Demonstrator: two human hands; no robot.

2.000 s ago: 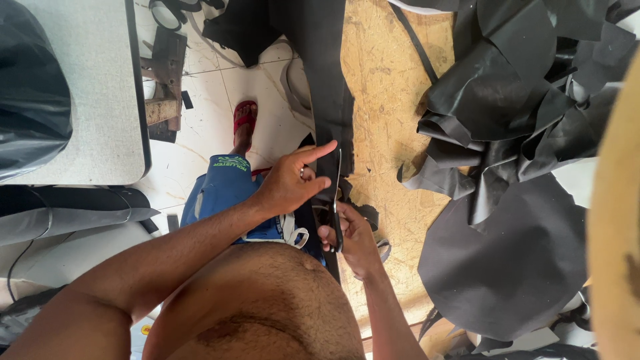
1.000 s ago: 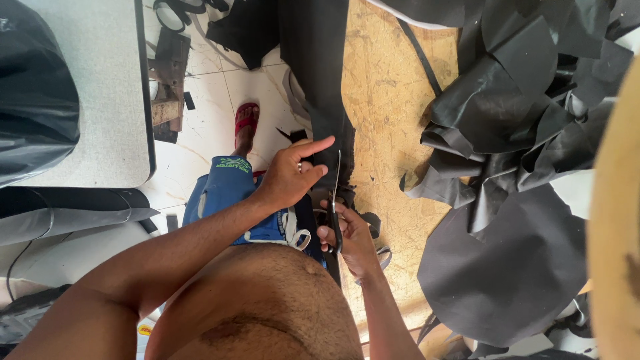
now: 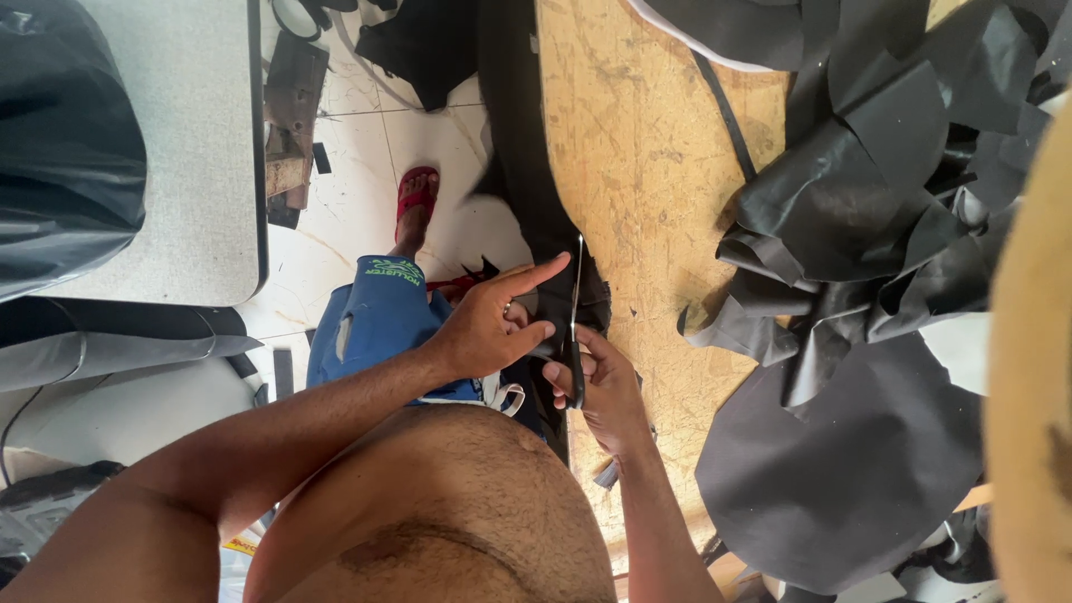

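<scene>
My right hand (image 3: 601,385) grips the black handles of a pair of scissors (image 3: 576,335) by the table edge. Their narrow metal blades point up the view, over a long piece of black sheet material (image 3: 523,126), and look closed or nearly so. Left of the blades, my left hand (image 3: 494,322) has its index finger and thumb stretched over the same material, with the other fingers curled. Whether those fingers pinch the material is hidden. The long piece runs along the left edge of the wooden table (image 3: 645,151) and partly hangs off it.
Crumpled black sheets (image 3: 846,184) heap at the table's right, above a large rounded black piece (image 3: 837,469). A thin black strip (image 3: 724,113) lies near the heap. A grey-topped table (image 3: 197,151) stands at left. Black scraps (image 3: 427,50) lie towards the top.
The upper part of the long black piece has shifted left, baring more wood along its right edge. Both hands stay in nearly the same place, the scissors still in the right one.
</scene>
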